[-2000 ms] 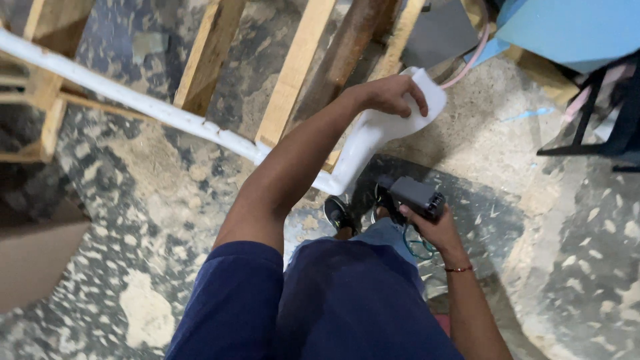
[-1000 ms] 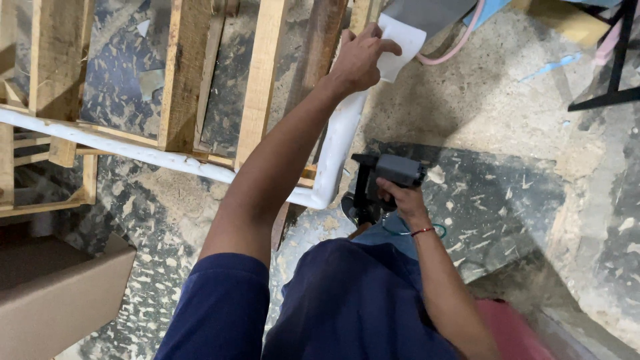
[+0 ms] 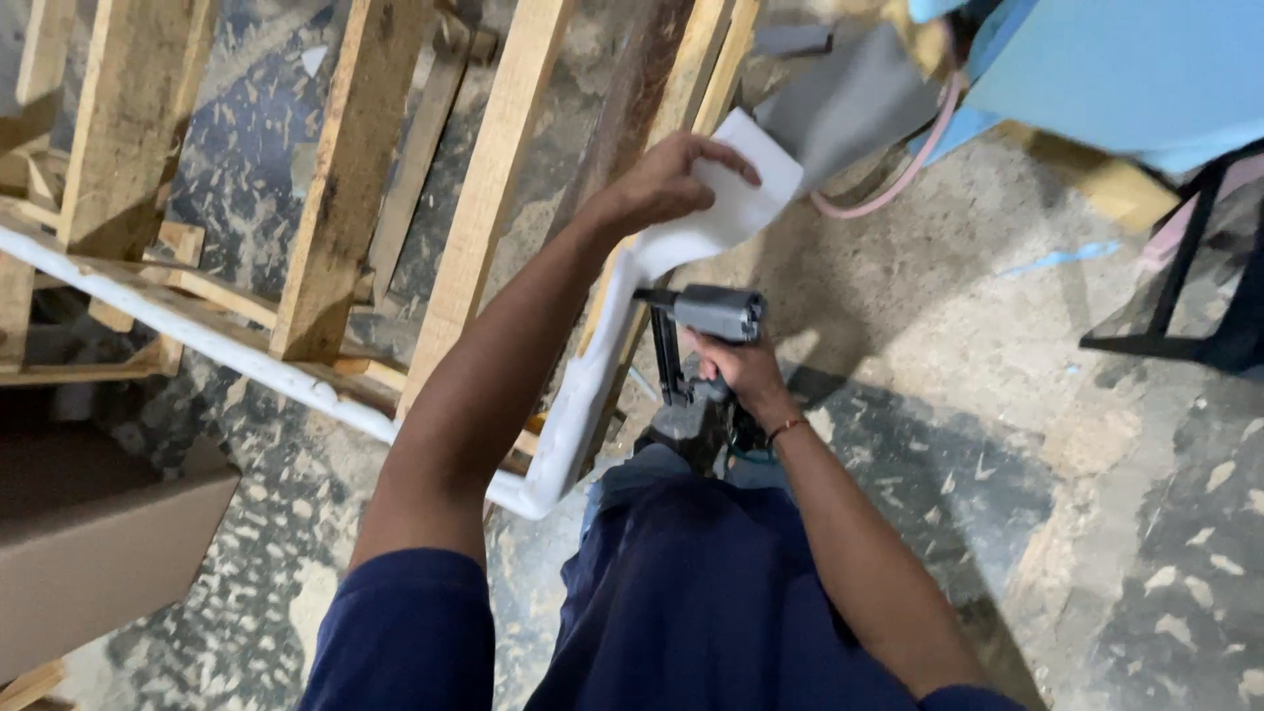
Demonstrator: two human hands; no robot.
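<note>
My left hand (image 3: 671,183) grips the loose end of a white foam strip (image 3: 746,202), some fingers lying over its face. The strip runs down along the outer rail of a wooden frame (image 3: 484,197), around the corner and off to the left. My right hand (image 3: 741,370) holds a black and grey pneumatic staple gun (image 3: 719,311) by its handle. The gun's nose is at the strip on the rail, just below my left hand; whether it touches cannot be told. A thin green hose hangs below the handle.
A cardboard box (image 3: 118,553) stands at the lower left. Grey sheet material (image 3: 849,104), a pink hose or strip (image 3: 928,148) and light blue sheets (image 3: 1126,79) lie at the upper right. A black metal frame (image 3: 1175,296) stands at the right edge.
The staple gun has moved from beside my body, over the frame's corner region, up to the strip on the rail. My left hand keeps hold of the strip's loose end.
</note>
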